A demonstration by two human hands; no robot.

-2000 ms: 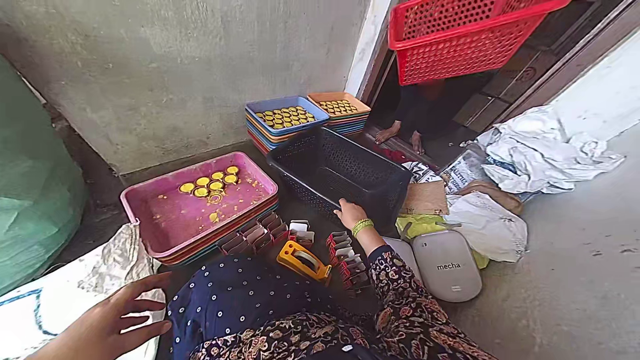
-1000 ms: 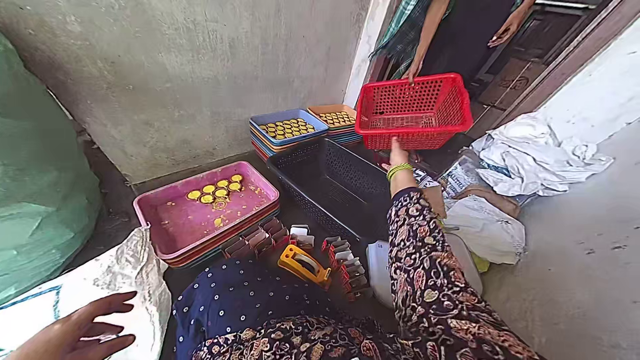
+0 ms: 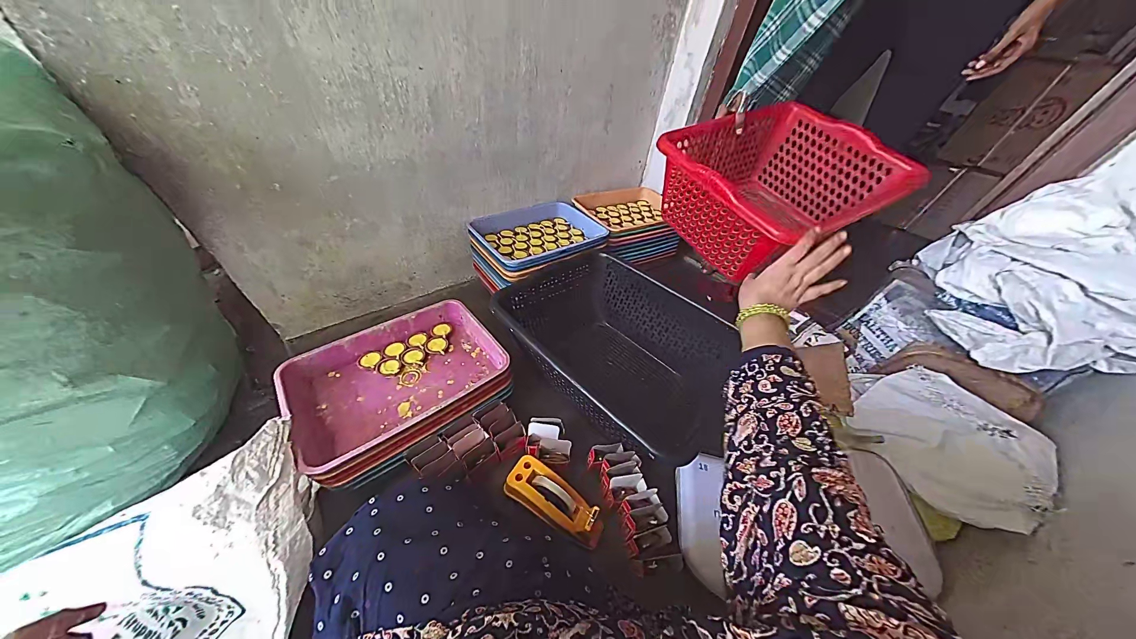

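Observation:
My right hand [image 3: 794,277] reaches forward with its fingers spread, at the near lower edge of a red perforated plastic basket [image 3: 790,182]; whether it touches the basket is hard to tell. Another person's hand [image 3: 737,111] holds the basket's far rim. Below and left of it lies a black plastic basket [image 3: 621,355], seemingly with nothing in it. My left hand [image 3: 60,623] shows only partly at the lower left edge, over a white woven sack [image 3: 204,532]. A yellow tape dispenser [image 3: 552,501] sits near my lap, between rows of small open boxes [image 3: 635,506].
A pink tray [image 3: 390,390] holding several small yellow-filled cups tops a stack at left. Blue [image 3: 537,235] and orange [image 3: 621,209] trays of such cups stand by the wall. A green sack [image 3: 98,293] bulges at far left; white cloth [image 3: 1047,275] and bags lie at right.
The red basket, high in the doorway two seconds ago, came down, and my right hand moved from the black basket to it. Since one second ago, the red basket has tilted. My left hand has moved mostly out of view.

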